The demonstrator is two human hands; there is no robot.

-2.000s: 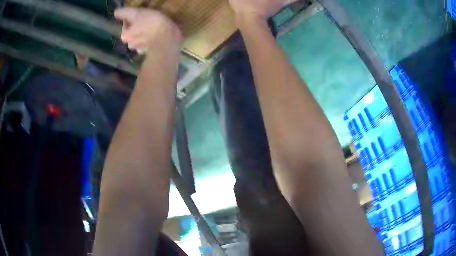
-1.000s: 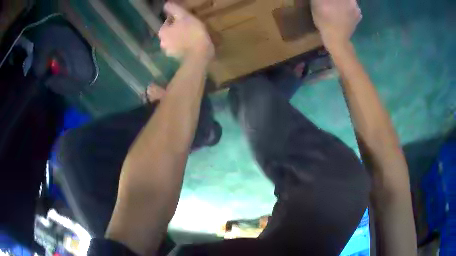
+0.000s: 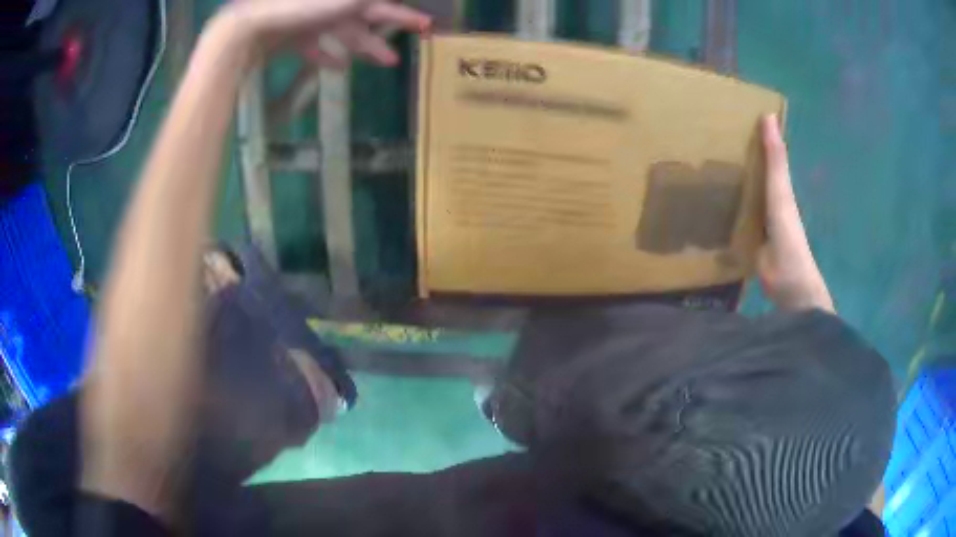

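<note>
A brown product carton (image 3: pixel 587 178) lies flat over the right part of a slatted metal trolley (image 3: pixel 338 199), printed face up, with large lettering and a dark twin-block picture. I cannot tell whether it rests on the bars. My right hand (image 3: pixel 788 226) is against the carton's right end, its thumb along the edge and its other fingers hidden. My left hand (image 3: pixel 330 29) is above the bars at the carton's upper left corner, fingers spread, one fingertip at or very near that corner.
A dark round fan base (image 3: pixel 89 79) with a red spot stands at upper left, with a white cable (image 3: pixel 71 199) beside it. Blue plastic shows at the left edge, blue crates (image 3: pixel 928 456) at lower right. My dark-clothed knee (image 3: pixel 713 409) is close below the carton.
The carton has come down into fuller view, with its printed face visible. My left hand has come off its left side and opened; my right hand is still at its right end.
</note>
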